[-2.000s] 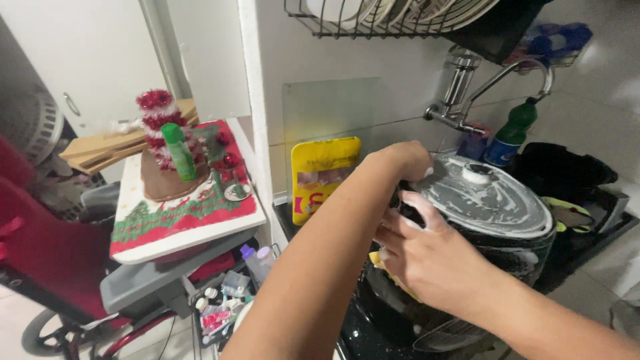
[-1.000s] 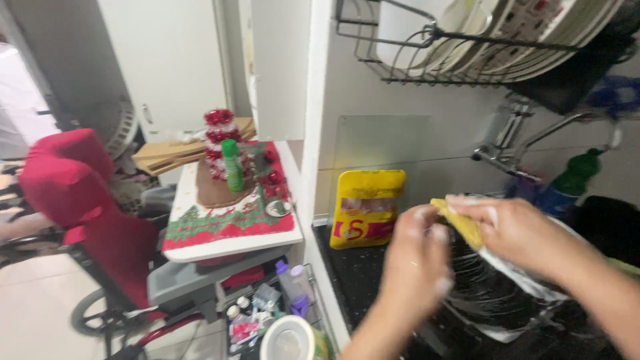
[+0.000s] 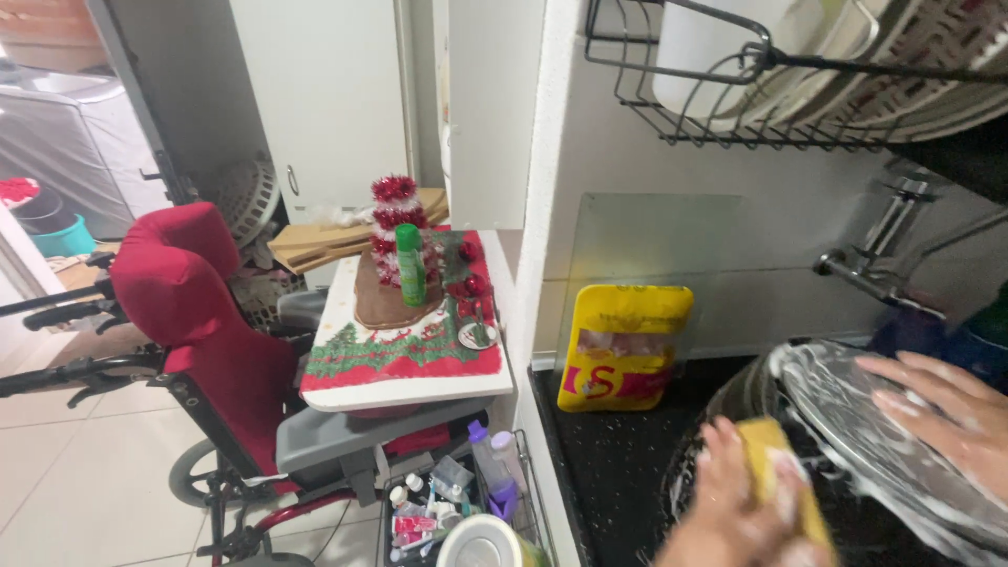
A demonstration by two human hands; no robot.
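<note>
At the lower right, my left hand (image 3: 736, 504) holds a yellow sponge (image 3: 776, 472) with white suds on it. My right hand (image 3: 937, 417), fingers spread and soapy, rests on a round lid (image 3: 843, 394) covered in foam, without gripping it. The lid lies tilted over a dark pot or basin, whose shape is partly hidden by my hands and the frame edge. Behind my left hand, a yellow board bearing writing (image 3: 626, 346) leans upright against a glass panel (image 3: 657, 236) at the wall.
A black wire dish rack (image 3: 709, 142) with plates hangs above. The wall faucet (image 3: 858, 276) is behind the lid. Left of the black countertop (image 3: 598, 472) are a small table (image 3: 409, 390), a red wheelchair (image 3: 228, 339), a crate of bottles (image 3: 441, 504) and a white-lidded tub (image 3: 480, 543).
My hands were together around the sponge a second ago; now they are apart, the right one on the foamy lid. The view has swung left.
</note>
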